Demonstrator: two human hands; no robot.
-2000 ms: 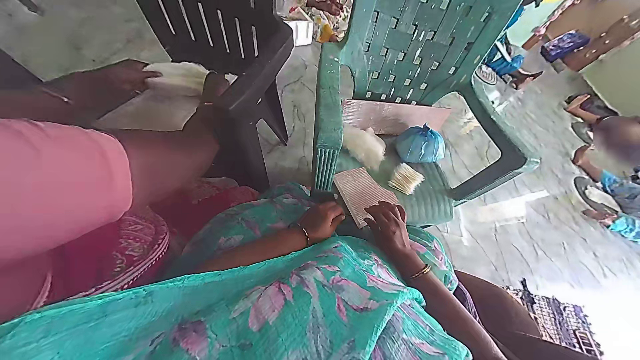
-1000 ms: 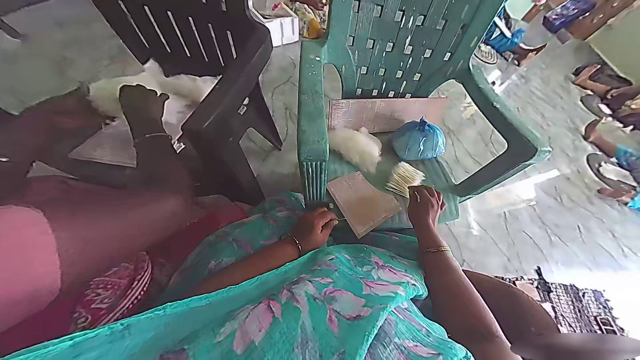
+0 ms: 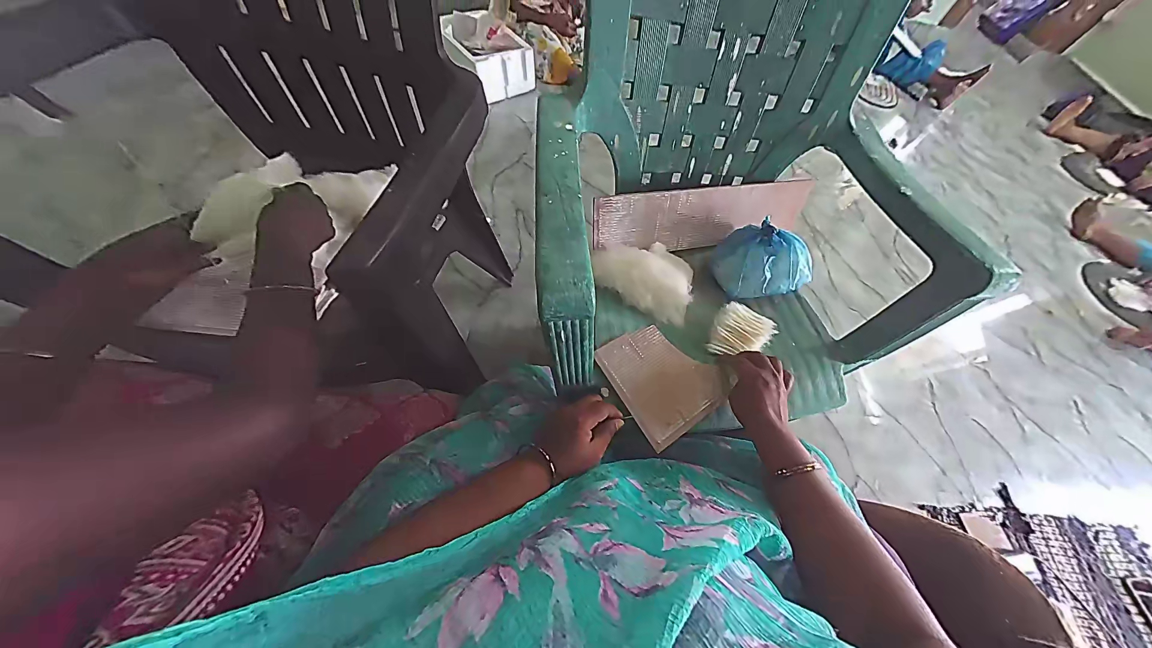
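My left hand (image 3: 585,434) pinches a thin stick at the near left corner of a flat tan board (image 3: 666,382), which lies on the seat of a green plastic chair (image 3: 565,225). At the board's right side is my right hand (image 3: 761,389), its fingers touching the near end of a bundle of cream cotton wicks (image 3: 742,329); whether it grips any cannot be told. Behind them sit a loose wad of white cotton (image 3: 646,279) and a tied blue plastic bag (image 3: 763,259). A pinkish ribbed board (image 3: 702,214) leans at the seat's back.
On the left a dark plastic chair (image 3: 405,216) stands close by, where another person's hands (image 3: 292,229) handle white cotton (image 3: 238,202). A white box (image 3: 495,63) is on the marble floor behind. Other people sit at the far right, near the wall.
My right hand has moved from the tan board to the wick bundle. The board has turned and shows more of its surface. The neighbour's hands have shifted on their cotton.
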